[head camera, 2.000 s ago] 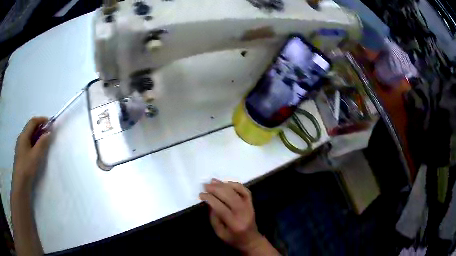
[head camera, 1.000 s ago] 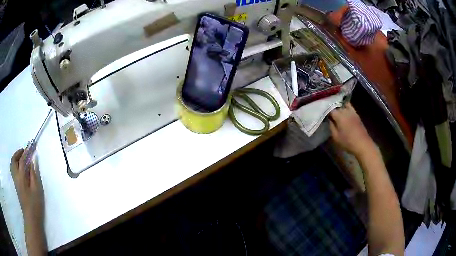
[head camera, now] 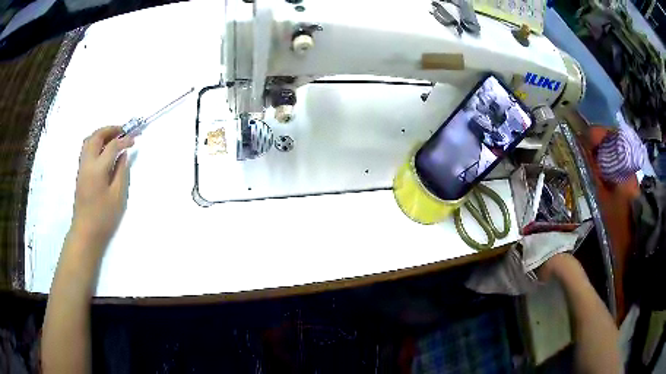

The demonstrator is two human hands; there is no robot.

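My left hand (head camera: 102, 172) lies on the white table at the left, with its fingers around the clear purplish handle of a screwdriver (head camera: 162, 109). The thin shank points up and right toward the machine bed. My right hand (head camera: 561, 272) is below the parts box at the right, at pale grey fabric (head camera: 544, 248). Its fingers are hidden by the fabric, so its grip cannot be made out. The white sewing machine head (head camera: 365, 51) stands over the bed, with its presser foot area (head camera: 254, 139) at the left end.
A phone (head camera: 475, 139) leans on a yellow tape roll (head camera: 420, 197). Olive-green scissors handles (head camera: 478, 219) lie beside it. A parts box (head camera: 551, 227) with metal bits sits at the right. The table's brown front edge (head camera: 350, 282) runs below. A striped cloth (head camera: 621, 155) lies at the far right.
The view has shifted, so the machine shows farther right. My right hand went from the table's front edge to the fabric below the parts box. My left hand still holds the screwdriver.
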